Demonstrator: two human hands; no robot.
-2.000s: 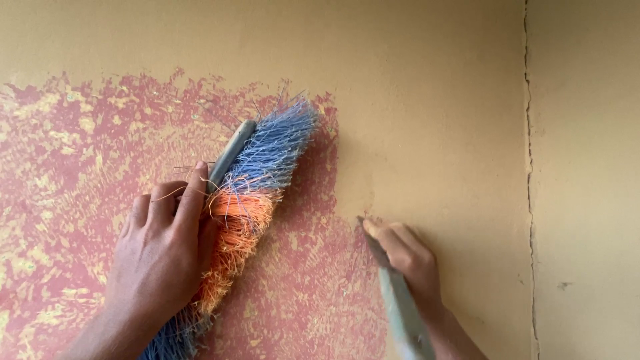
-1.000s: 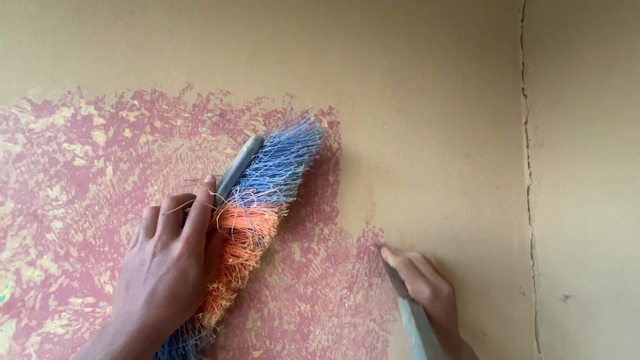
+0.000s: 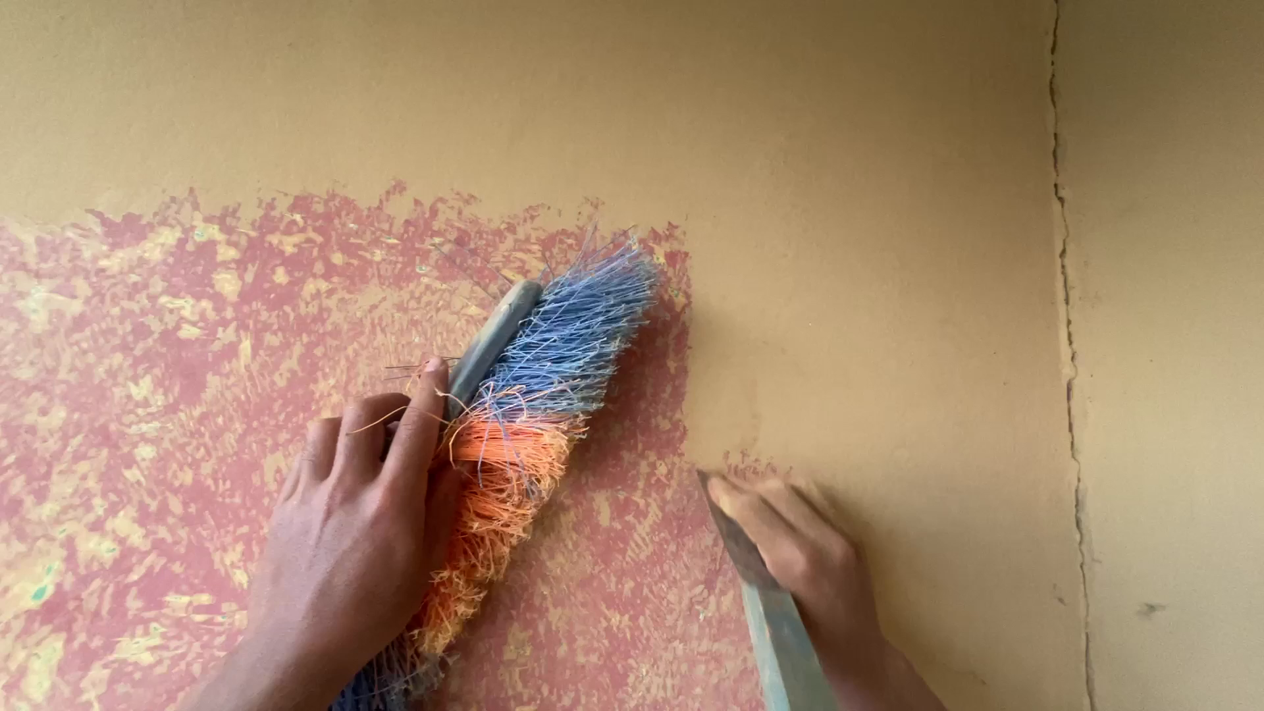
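My left hand grips the grey back of a brush head with blue and orange bristles, held slanted close to the wall. To its right, my right hand is closed on a flat scraping tool with a dark metal blade and a worn grey-green body. The blade's tip meets the wall at the right edge of a patch of mottled red and yellow paint. The tool's lower end runs out of view, and the palm side of each hand is hidden.
Tan paint surrounds the top and right side of the mottled patch. A long jagged crack runs down the wall on the right, with a further stretch of tan wall beyond it.
Small shifts of my right hand and the scraping tool show along the patch's right edge. My left hand keeps its grip on the brush head.
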